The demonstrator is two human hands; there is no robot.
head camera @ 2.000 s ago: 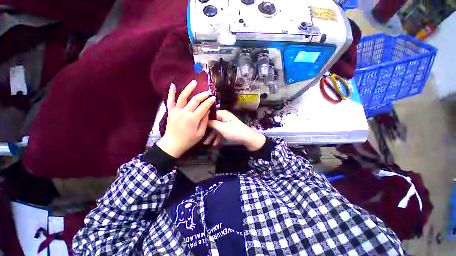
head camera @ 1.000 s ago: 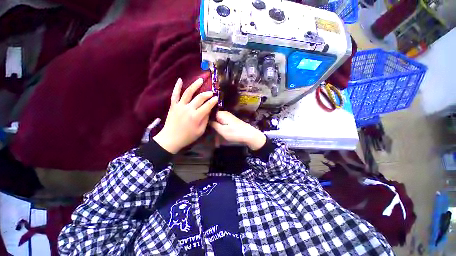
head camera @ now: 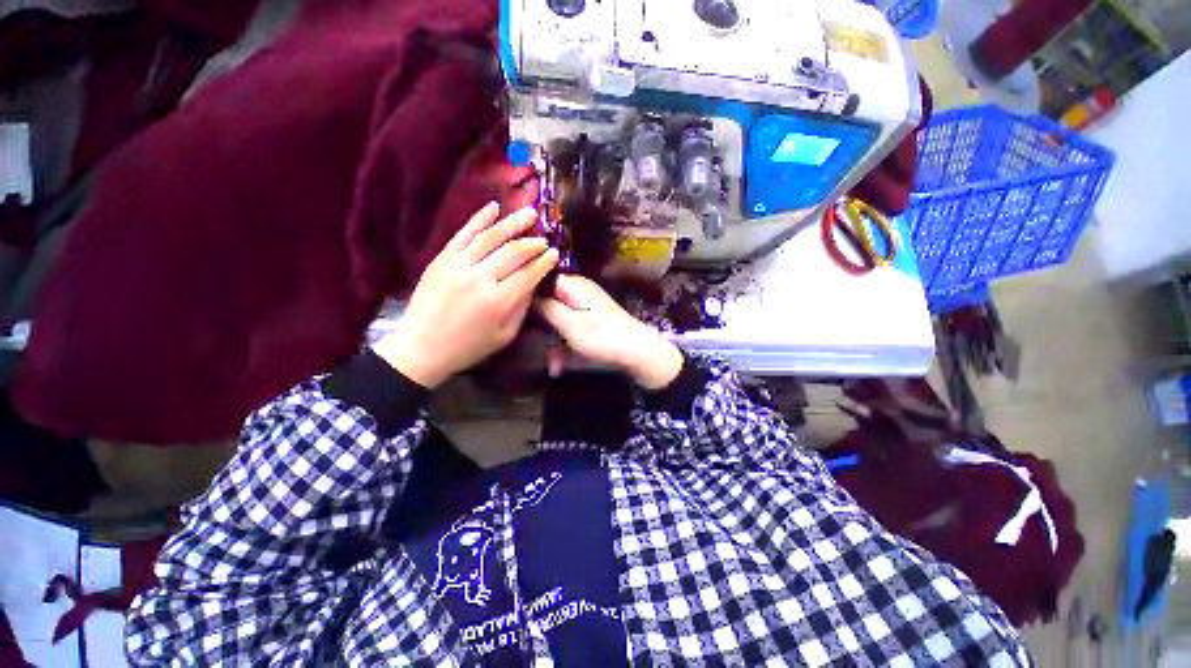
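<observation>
A large maroon fabric piece [head camera: 222, 248] spreads left of the overlock machine [head camera: 718, 65] and runs up to its needle area [head camera: 549, 202]. My left hand [head camera: 477, 294] lies on the fabric's edge just in front of the needle area, its fingertips pressing the cloth. My right hand [head camera: 603, 326] is beside it on the right, thumb and fingers at the fabric edge. The fingers of my right hand are partly hidden, and the cloth between the hands shows only as a dark strip.
Red and yellow scissors [head camera: 858, 236] lie on the white table [head camera: 836, 320] right of the machine, with dark lint near the machine's base. A blue basket [head camera: 999, 196] stands to the right. A maroon bundle [head camera: 960, 522] with a white strip lies lower right.
My hands remain at the needle area. The maroon fabric left of the machine has shifted and bunched into folds near it. The view has moved slightly.
</observation>
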